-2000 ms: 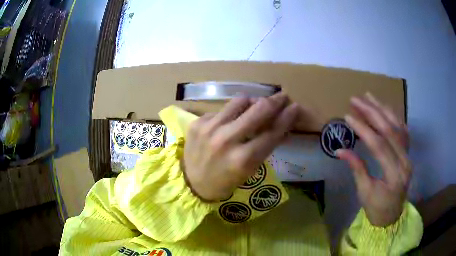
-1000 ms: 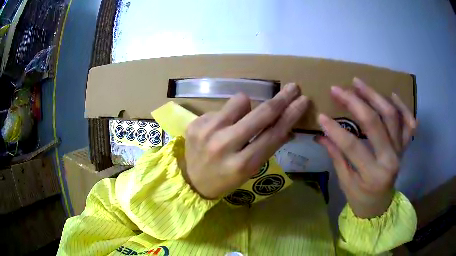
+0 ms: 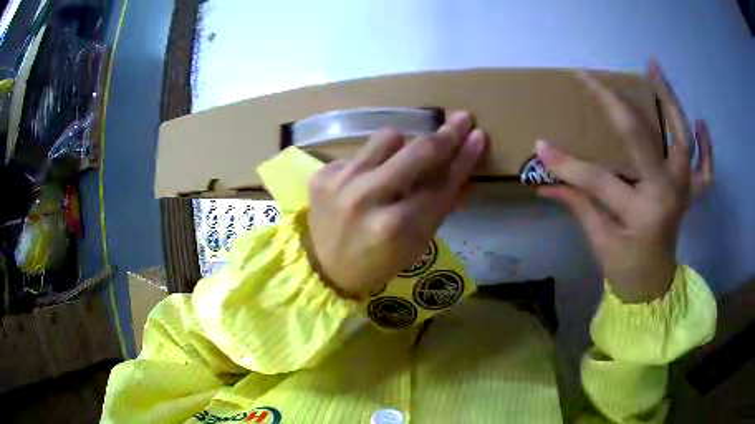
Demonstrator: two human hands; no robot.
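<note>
A long brown carton (image 3: 530, 108) lies across the front of me, its whitish carry handle (image 3: 356, 126) in a dark slot. My left hand (image 3: 389, 207) rests its fingertips on the carton right of the handle. It holds a yellow sticker sheet (image 3: 432, 291) with black discs, which shows below the wrist; a plain yellow end sticks out at the left. A round black-and-white seal sticker (image 3: 536, 171) is at the carton's near closure edge. My right hand (image 3: 633, 195) has thumb and index finger at its right side, other fingers spread and blurred. The fingers partly hide the sticker.
Spare labels (image 3: 234, 222) lie at the white table's (image 3: 414, 33) near left, partly behind the carton. Layered cardboard (image 3: 180, 240) edges the table's left side. Brown cartons (image 3: 58, 331) and a plastic-wrapped bundle stand farther left, beyond the yellow floor line.
The carton's right part has shifted away from me. The sticker, first at my right fingertips, now sits at the closure edge. My right hand has moved up; my left keeps the sheet.
</note>
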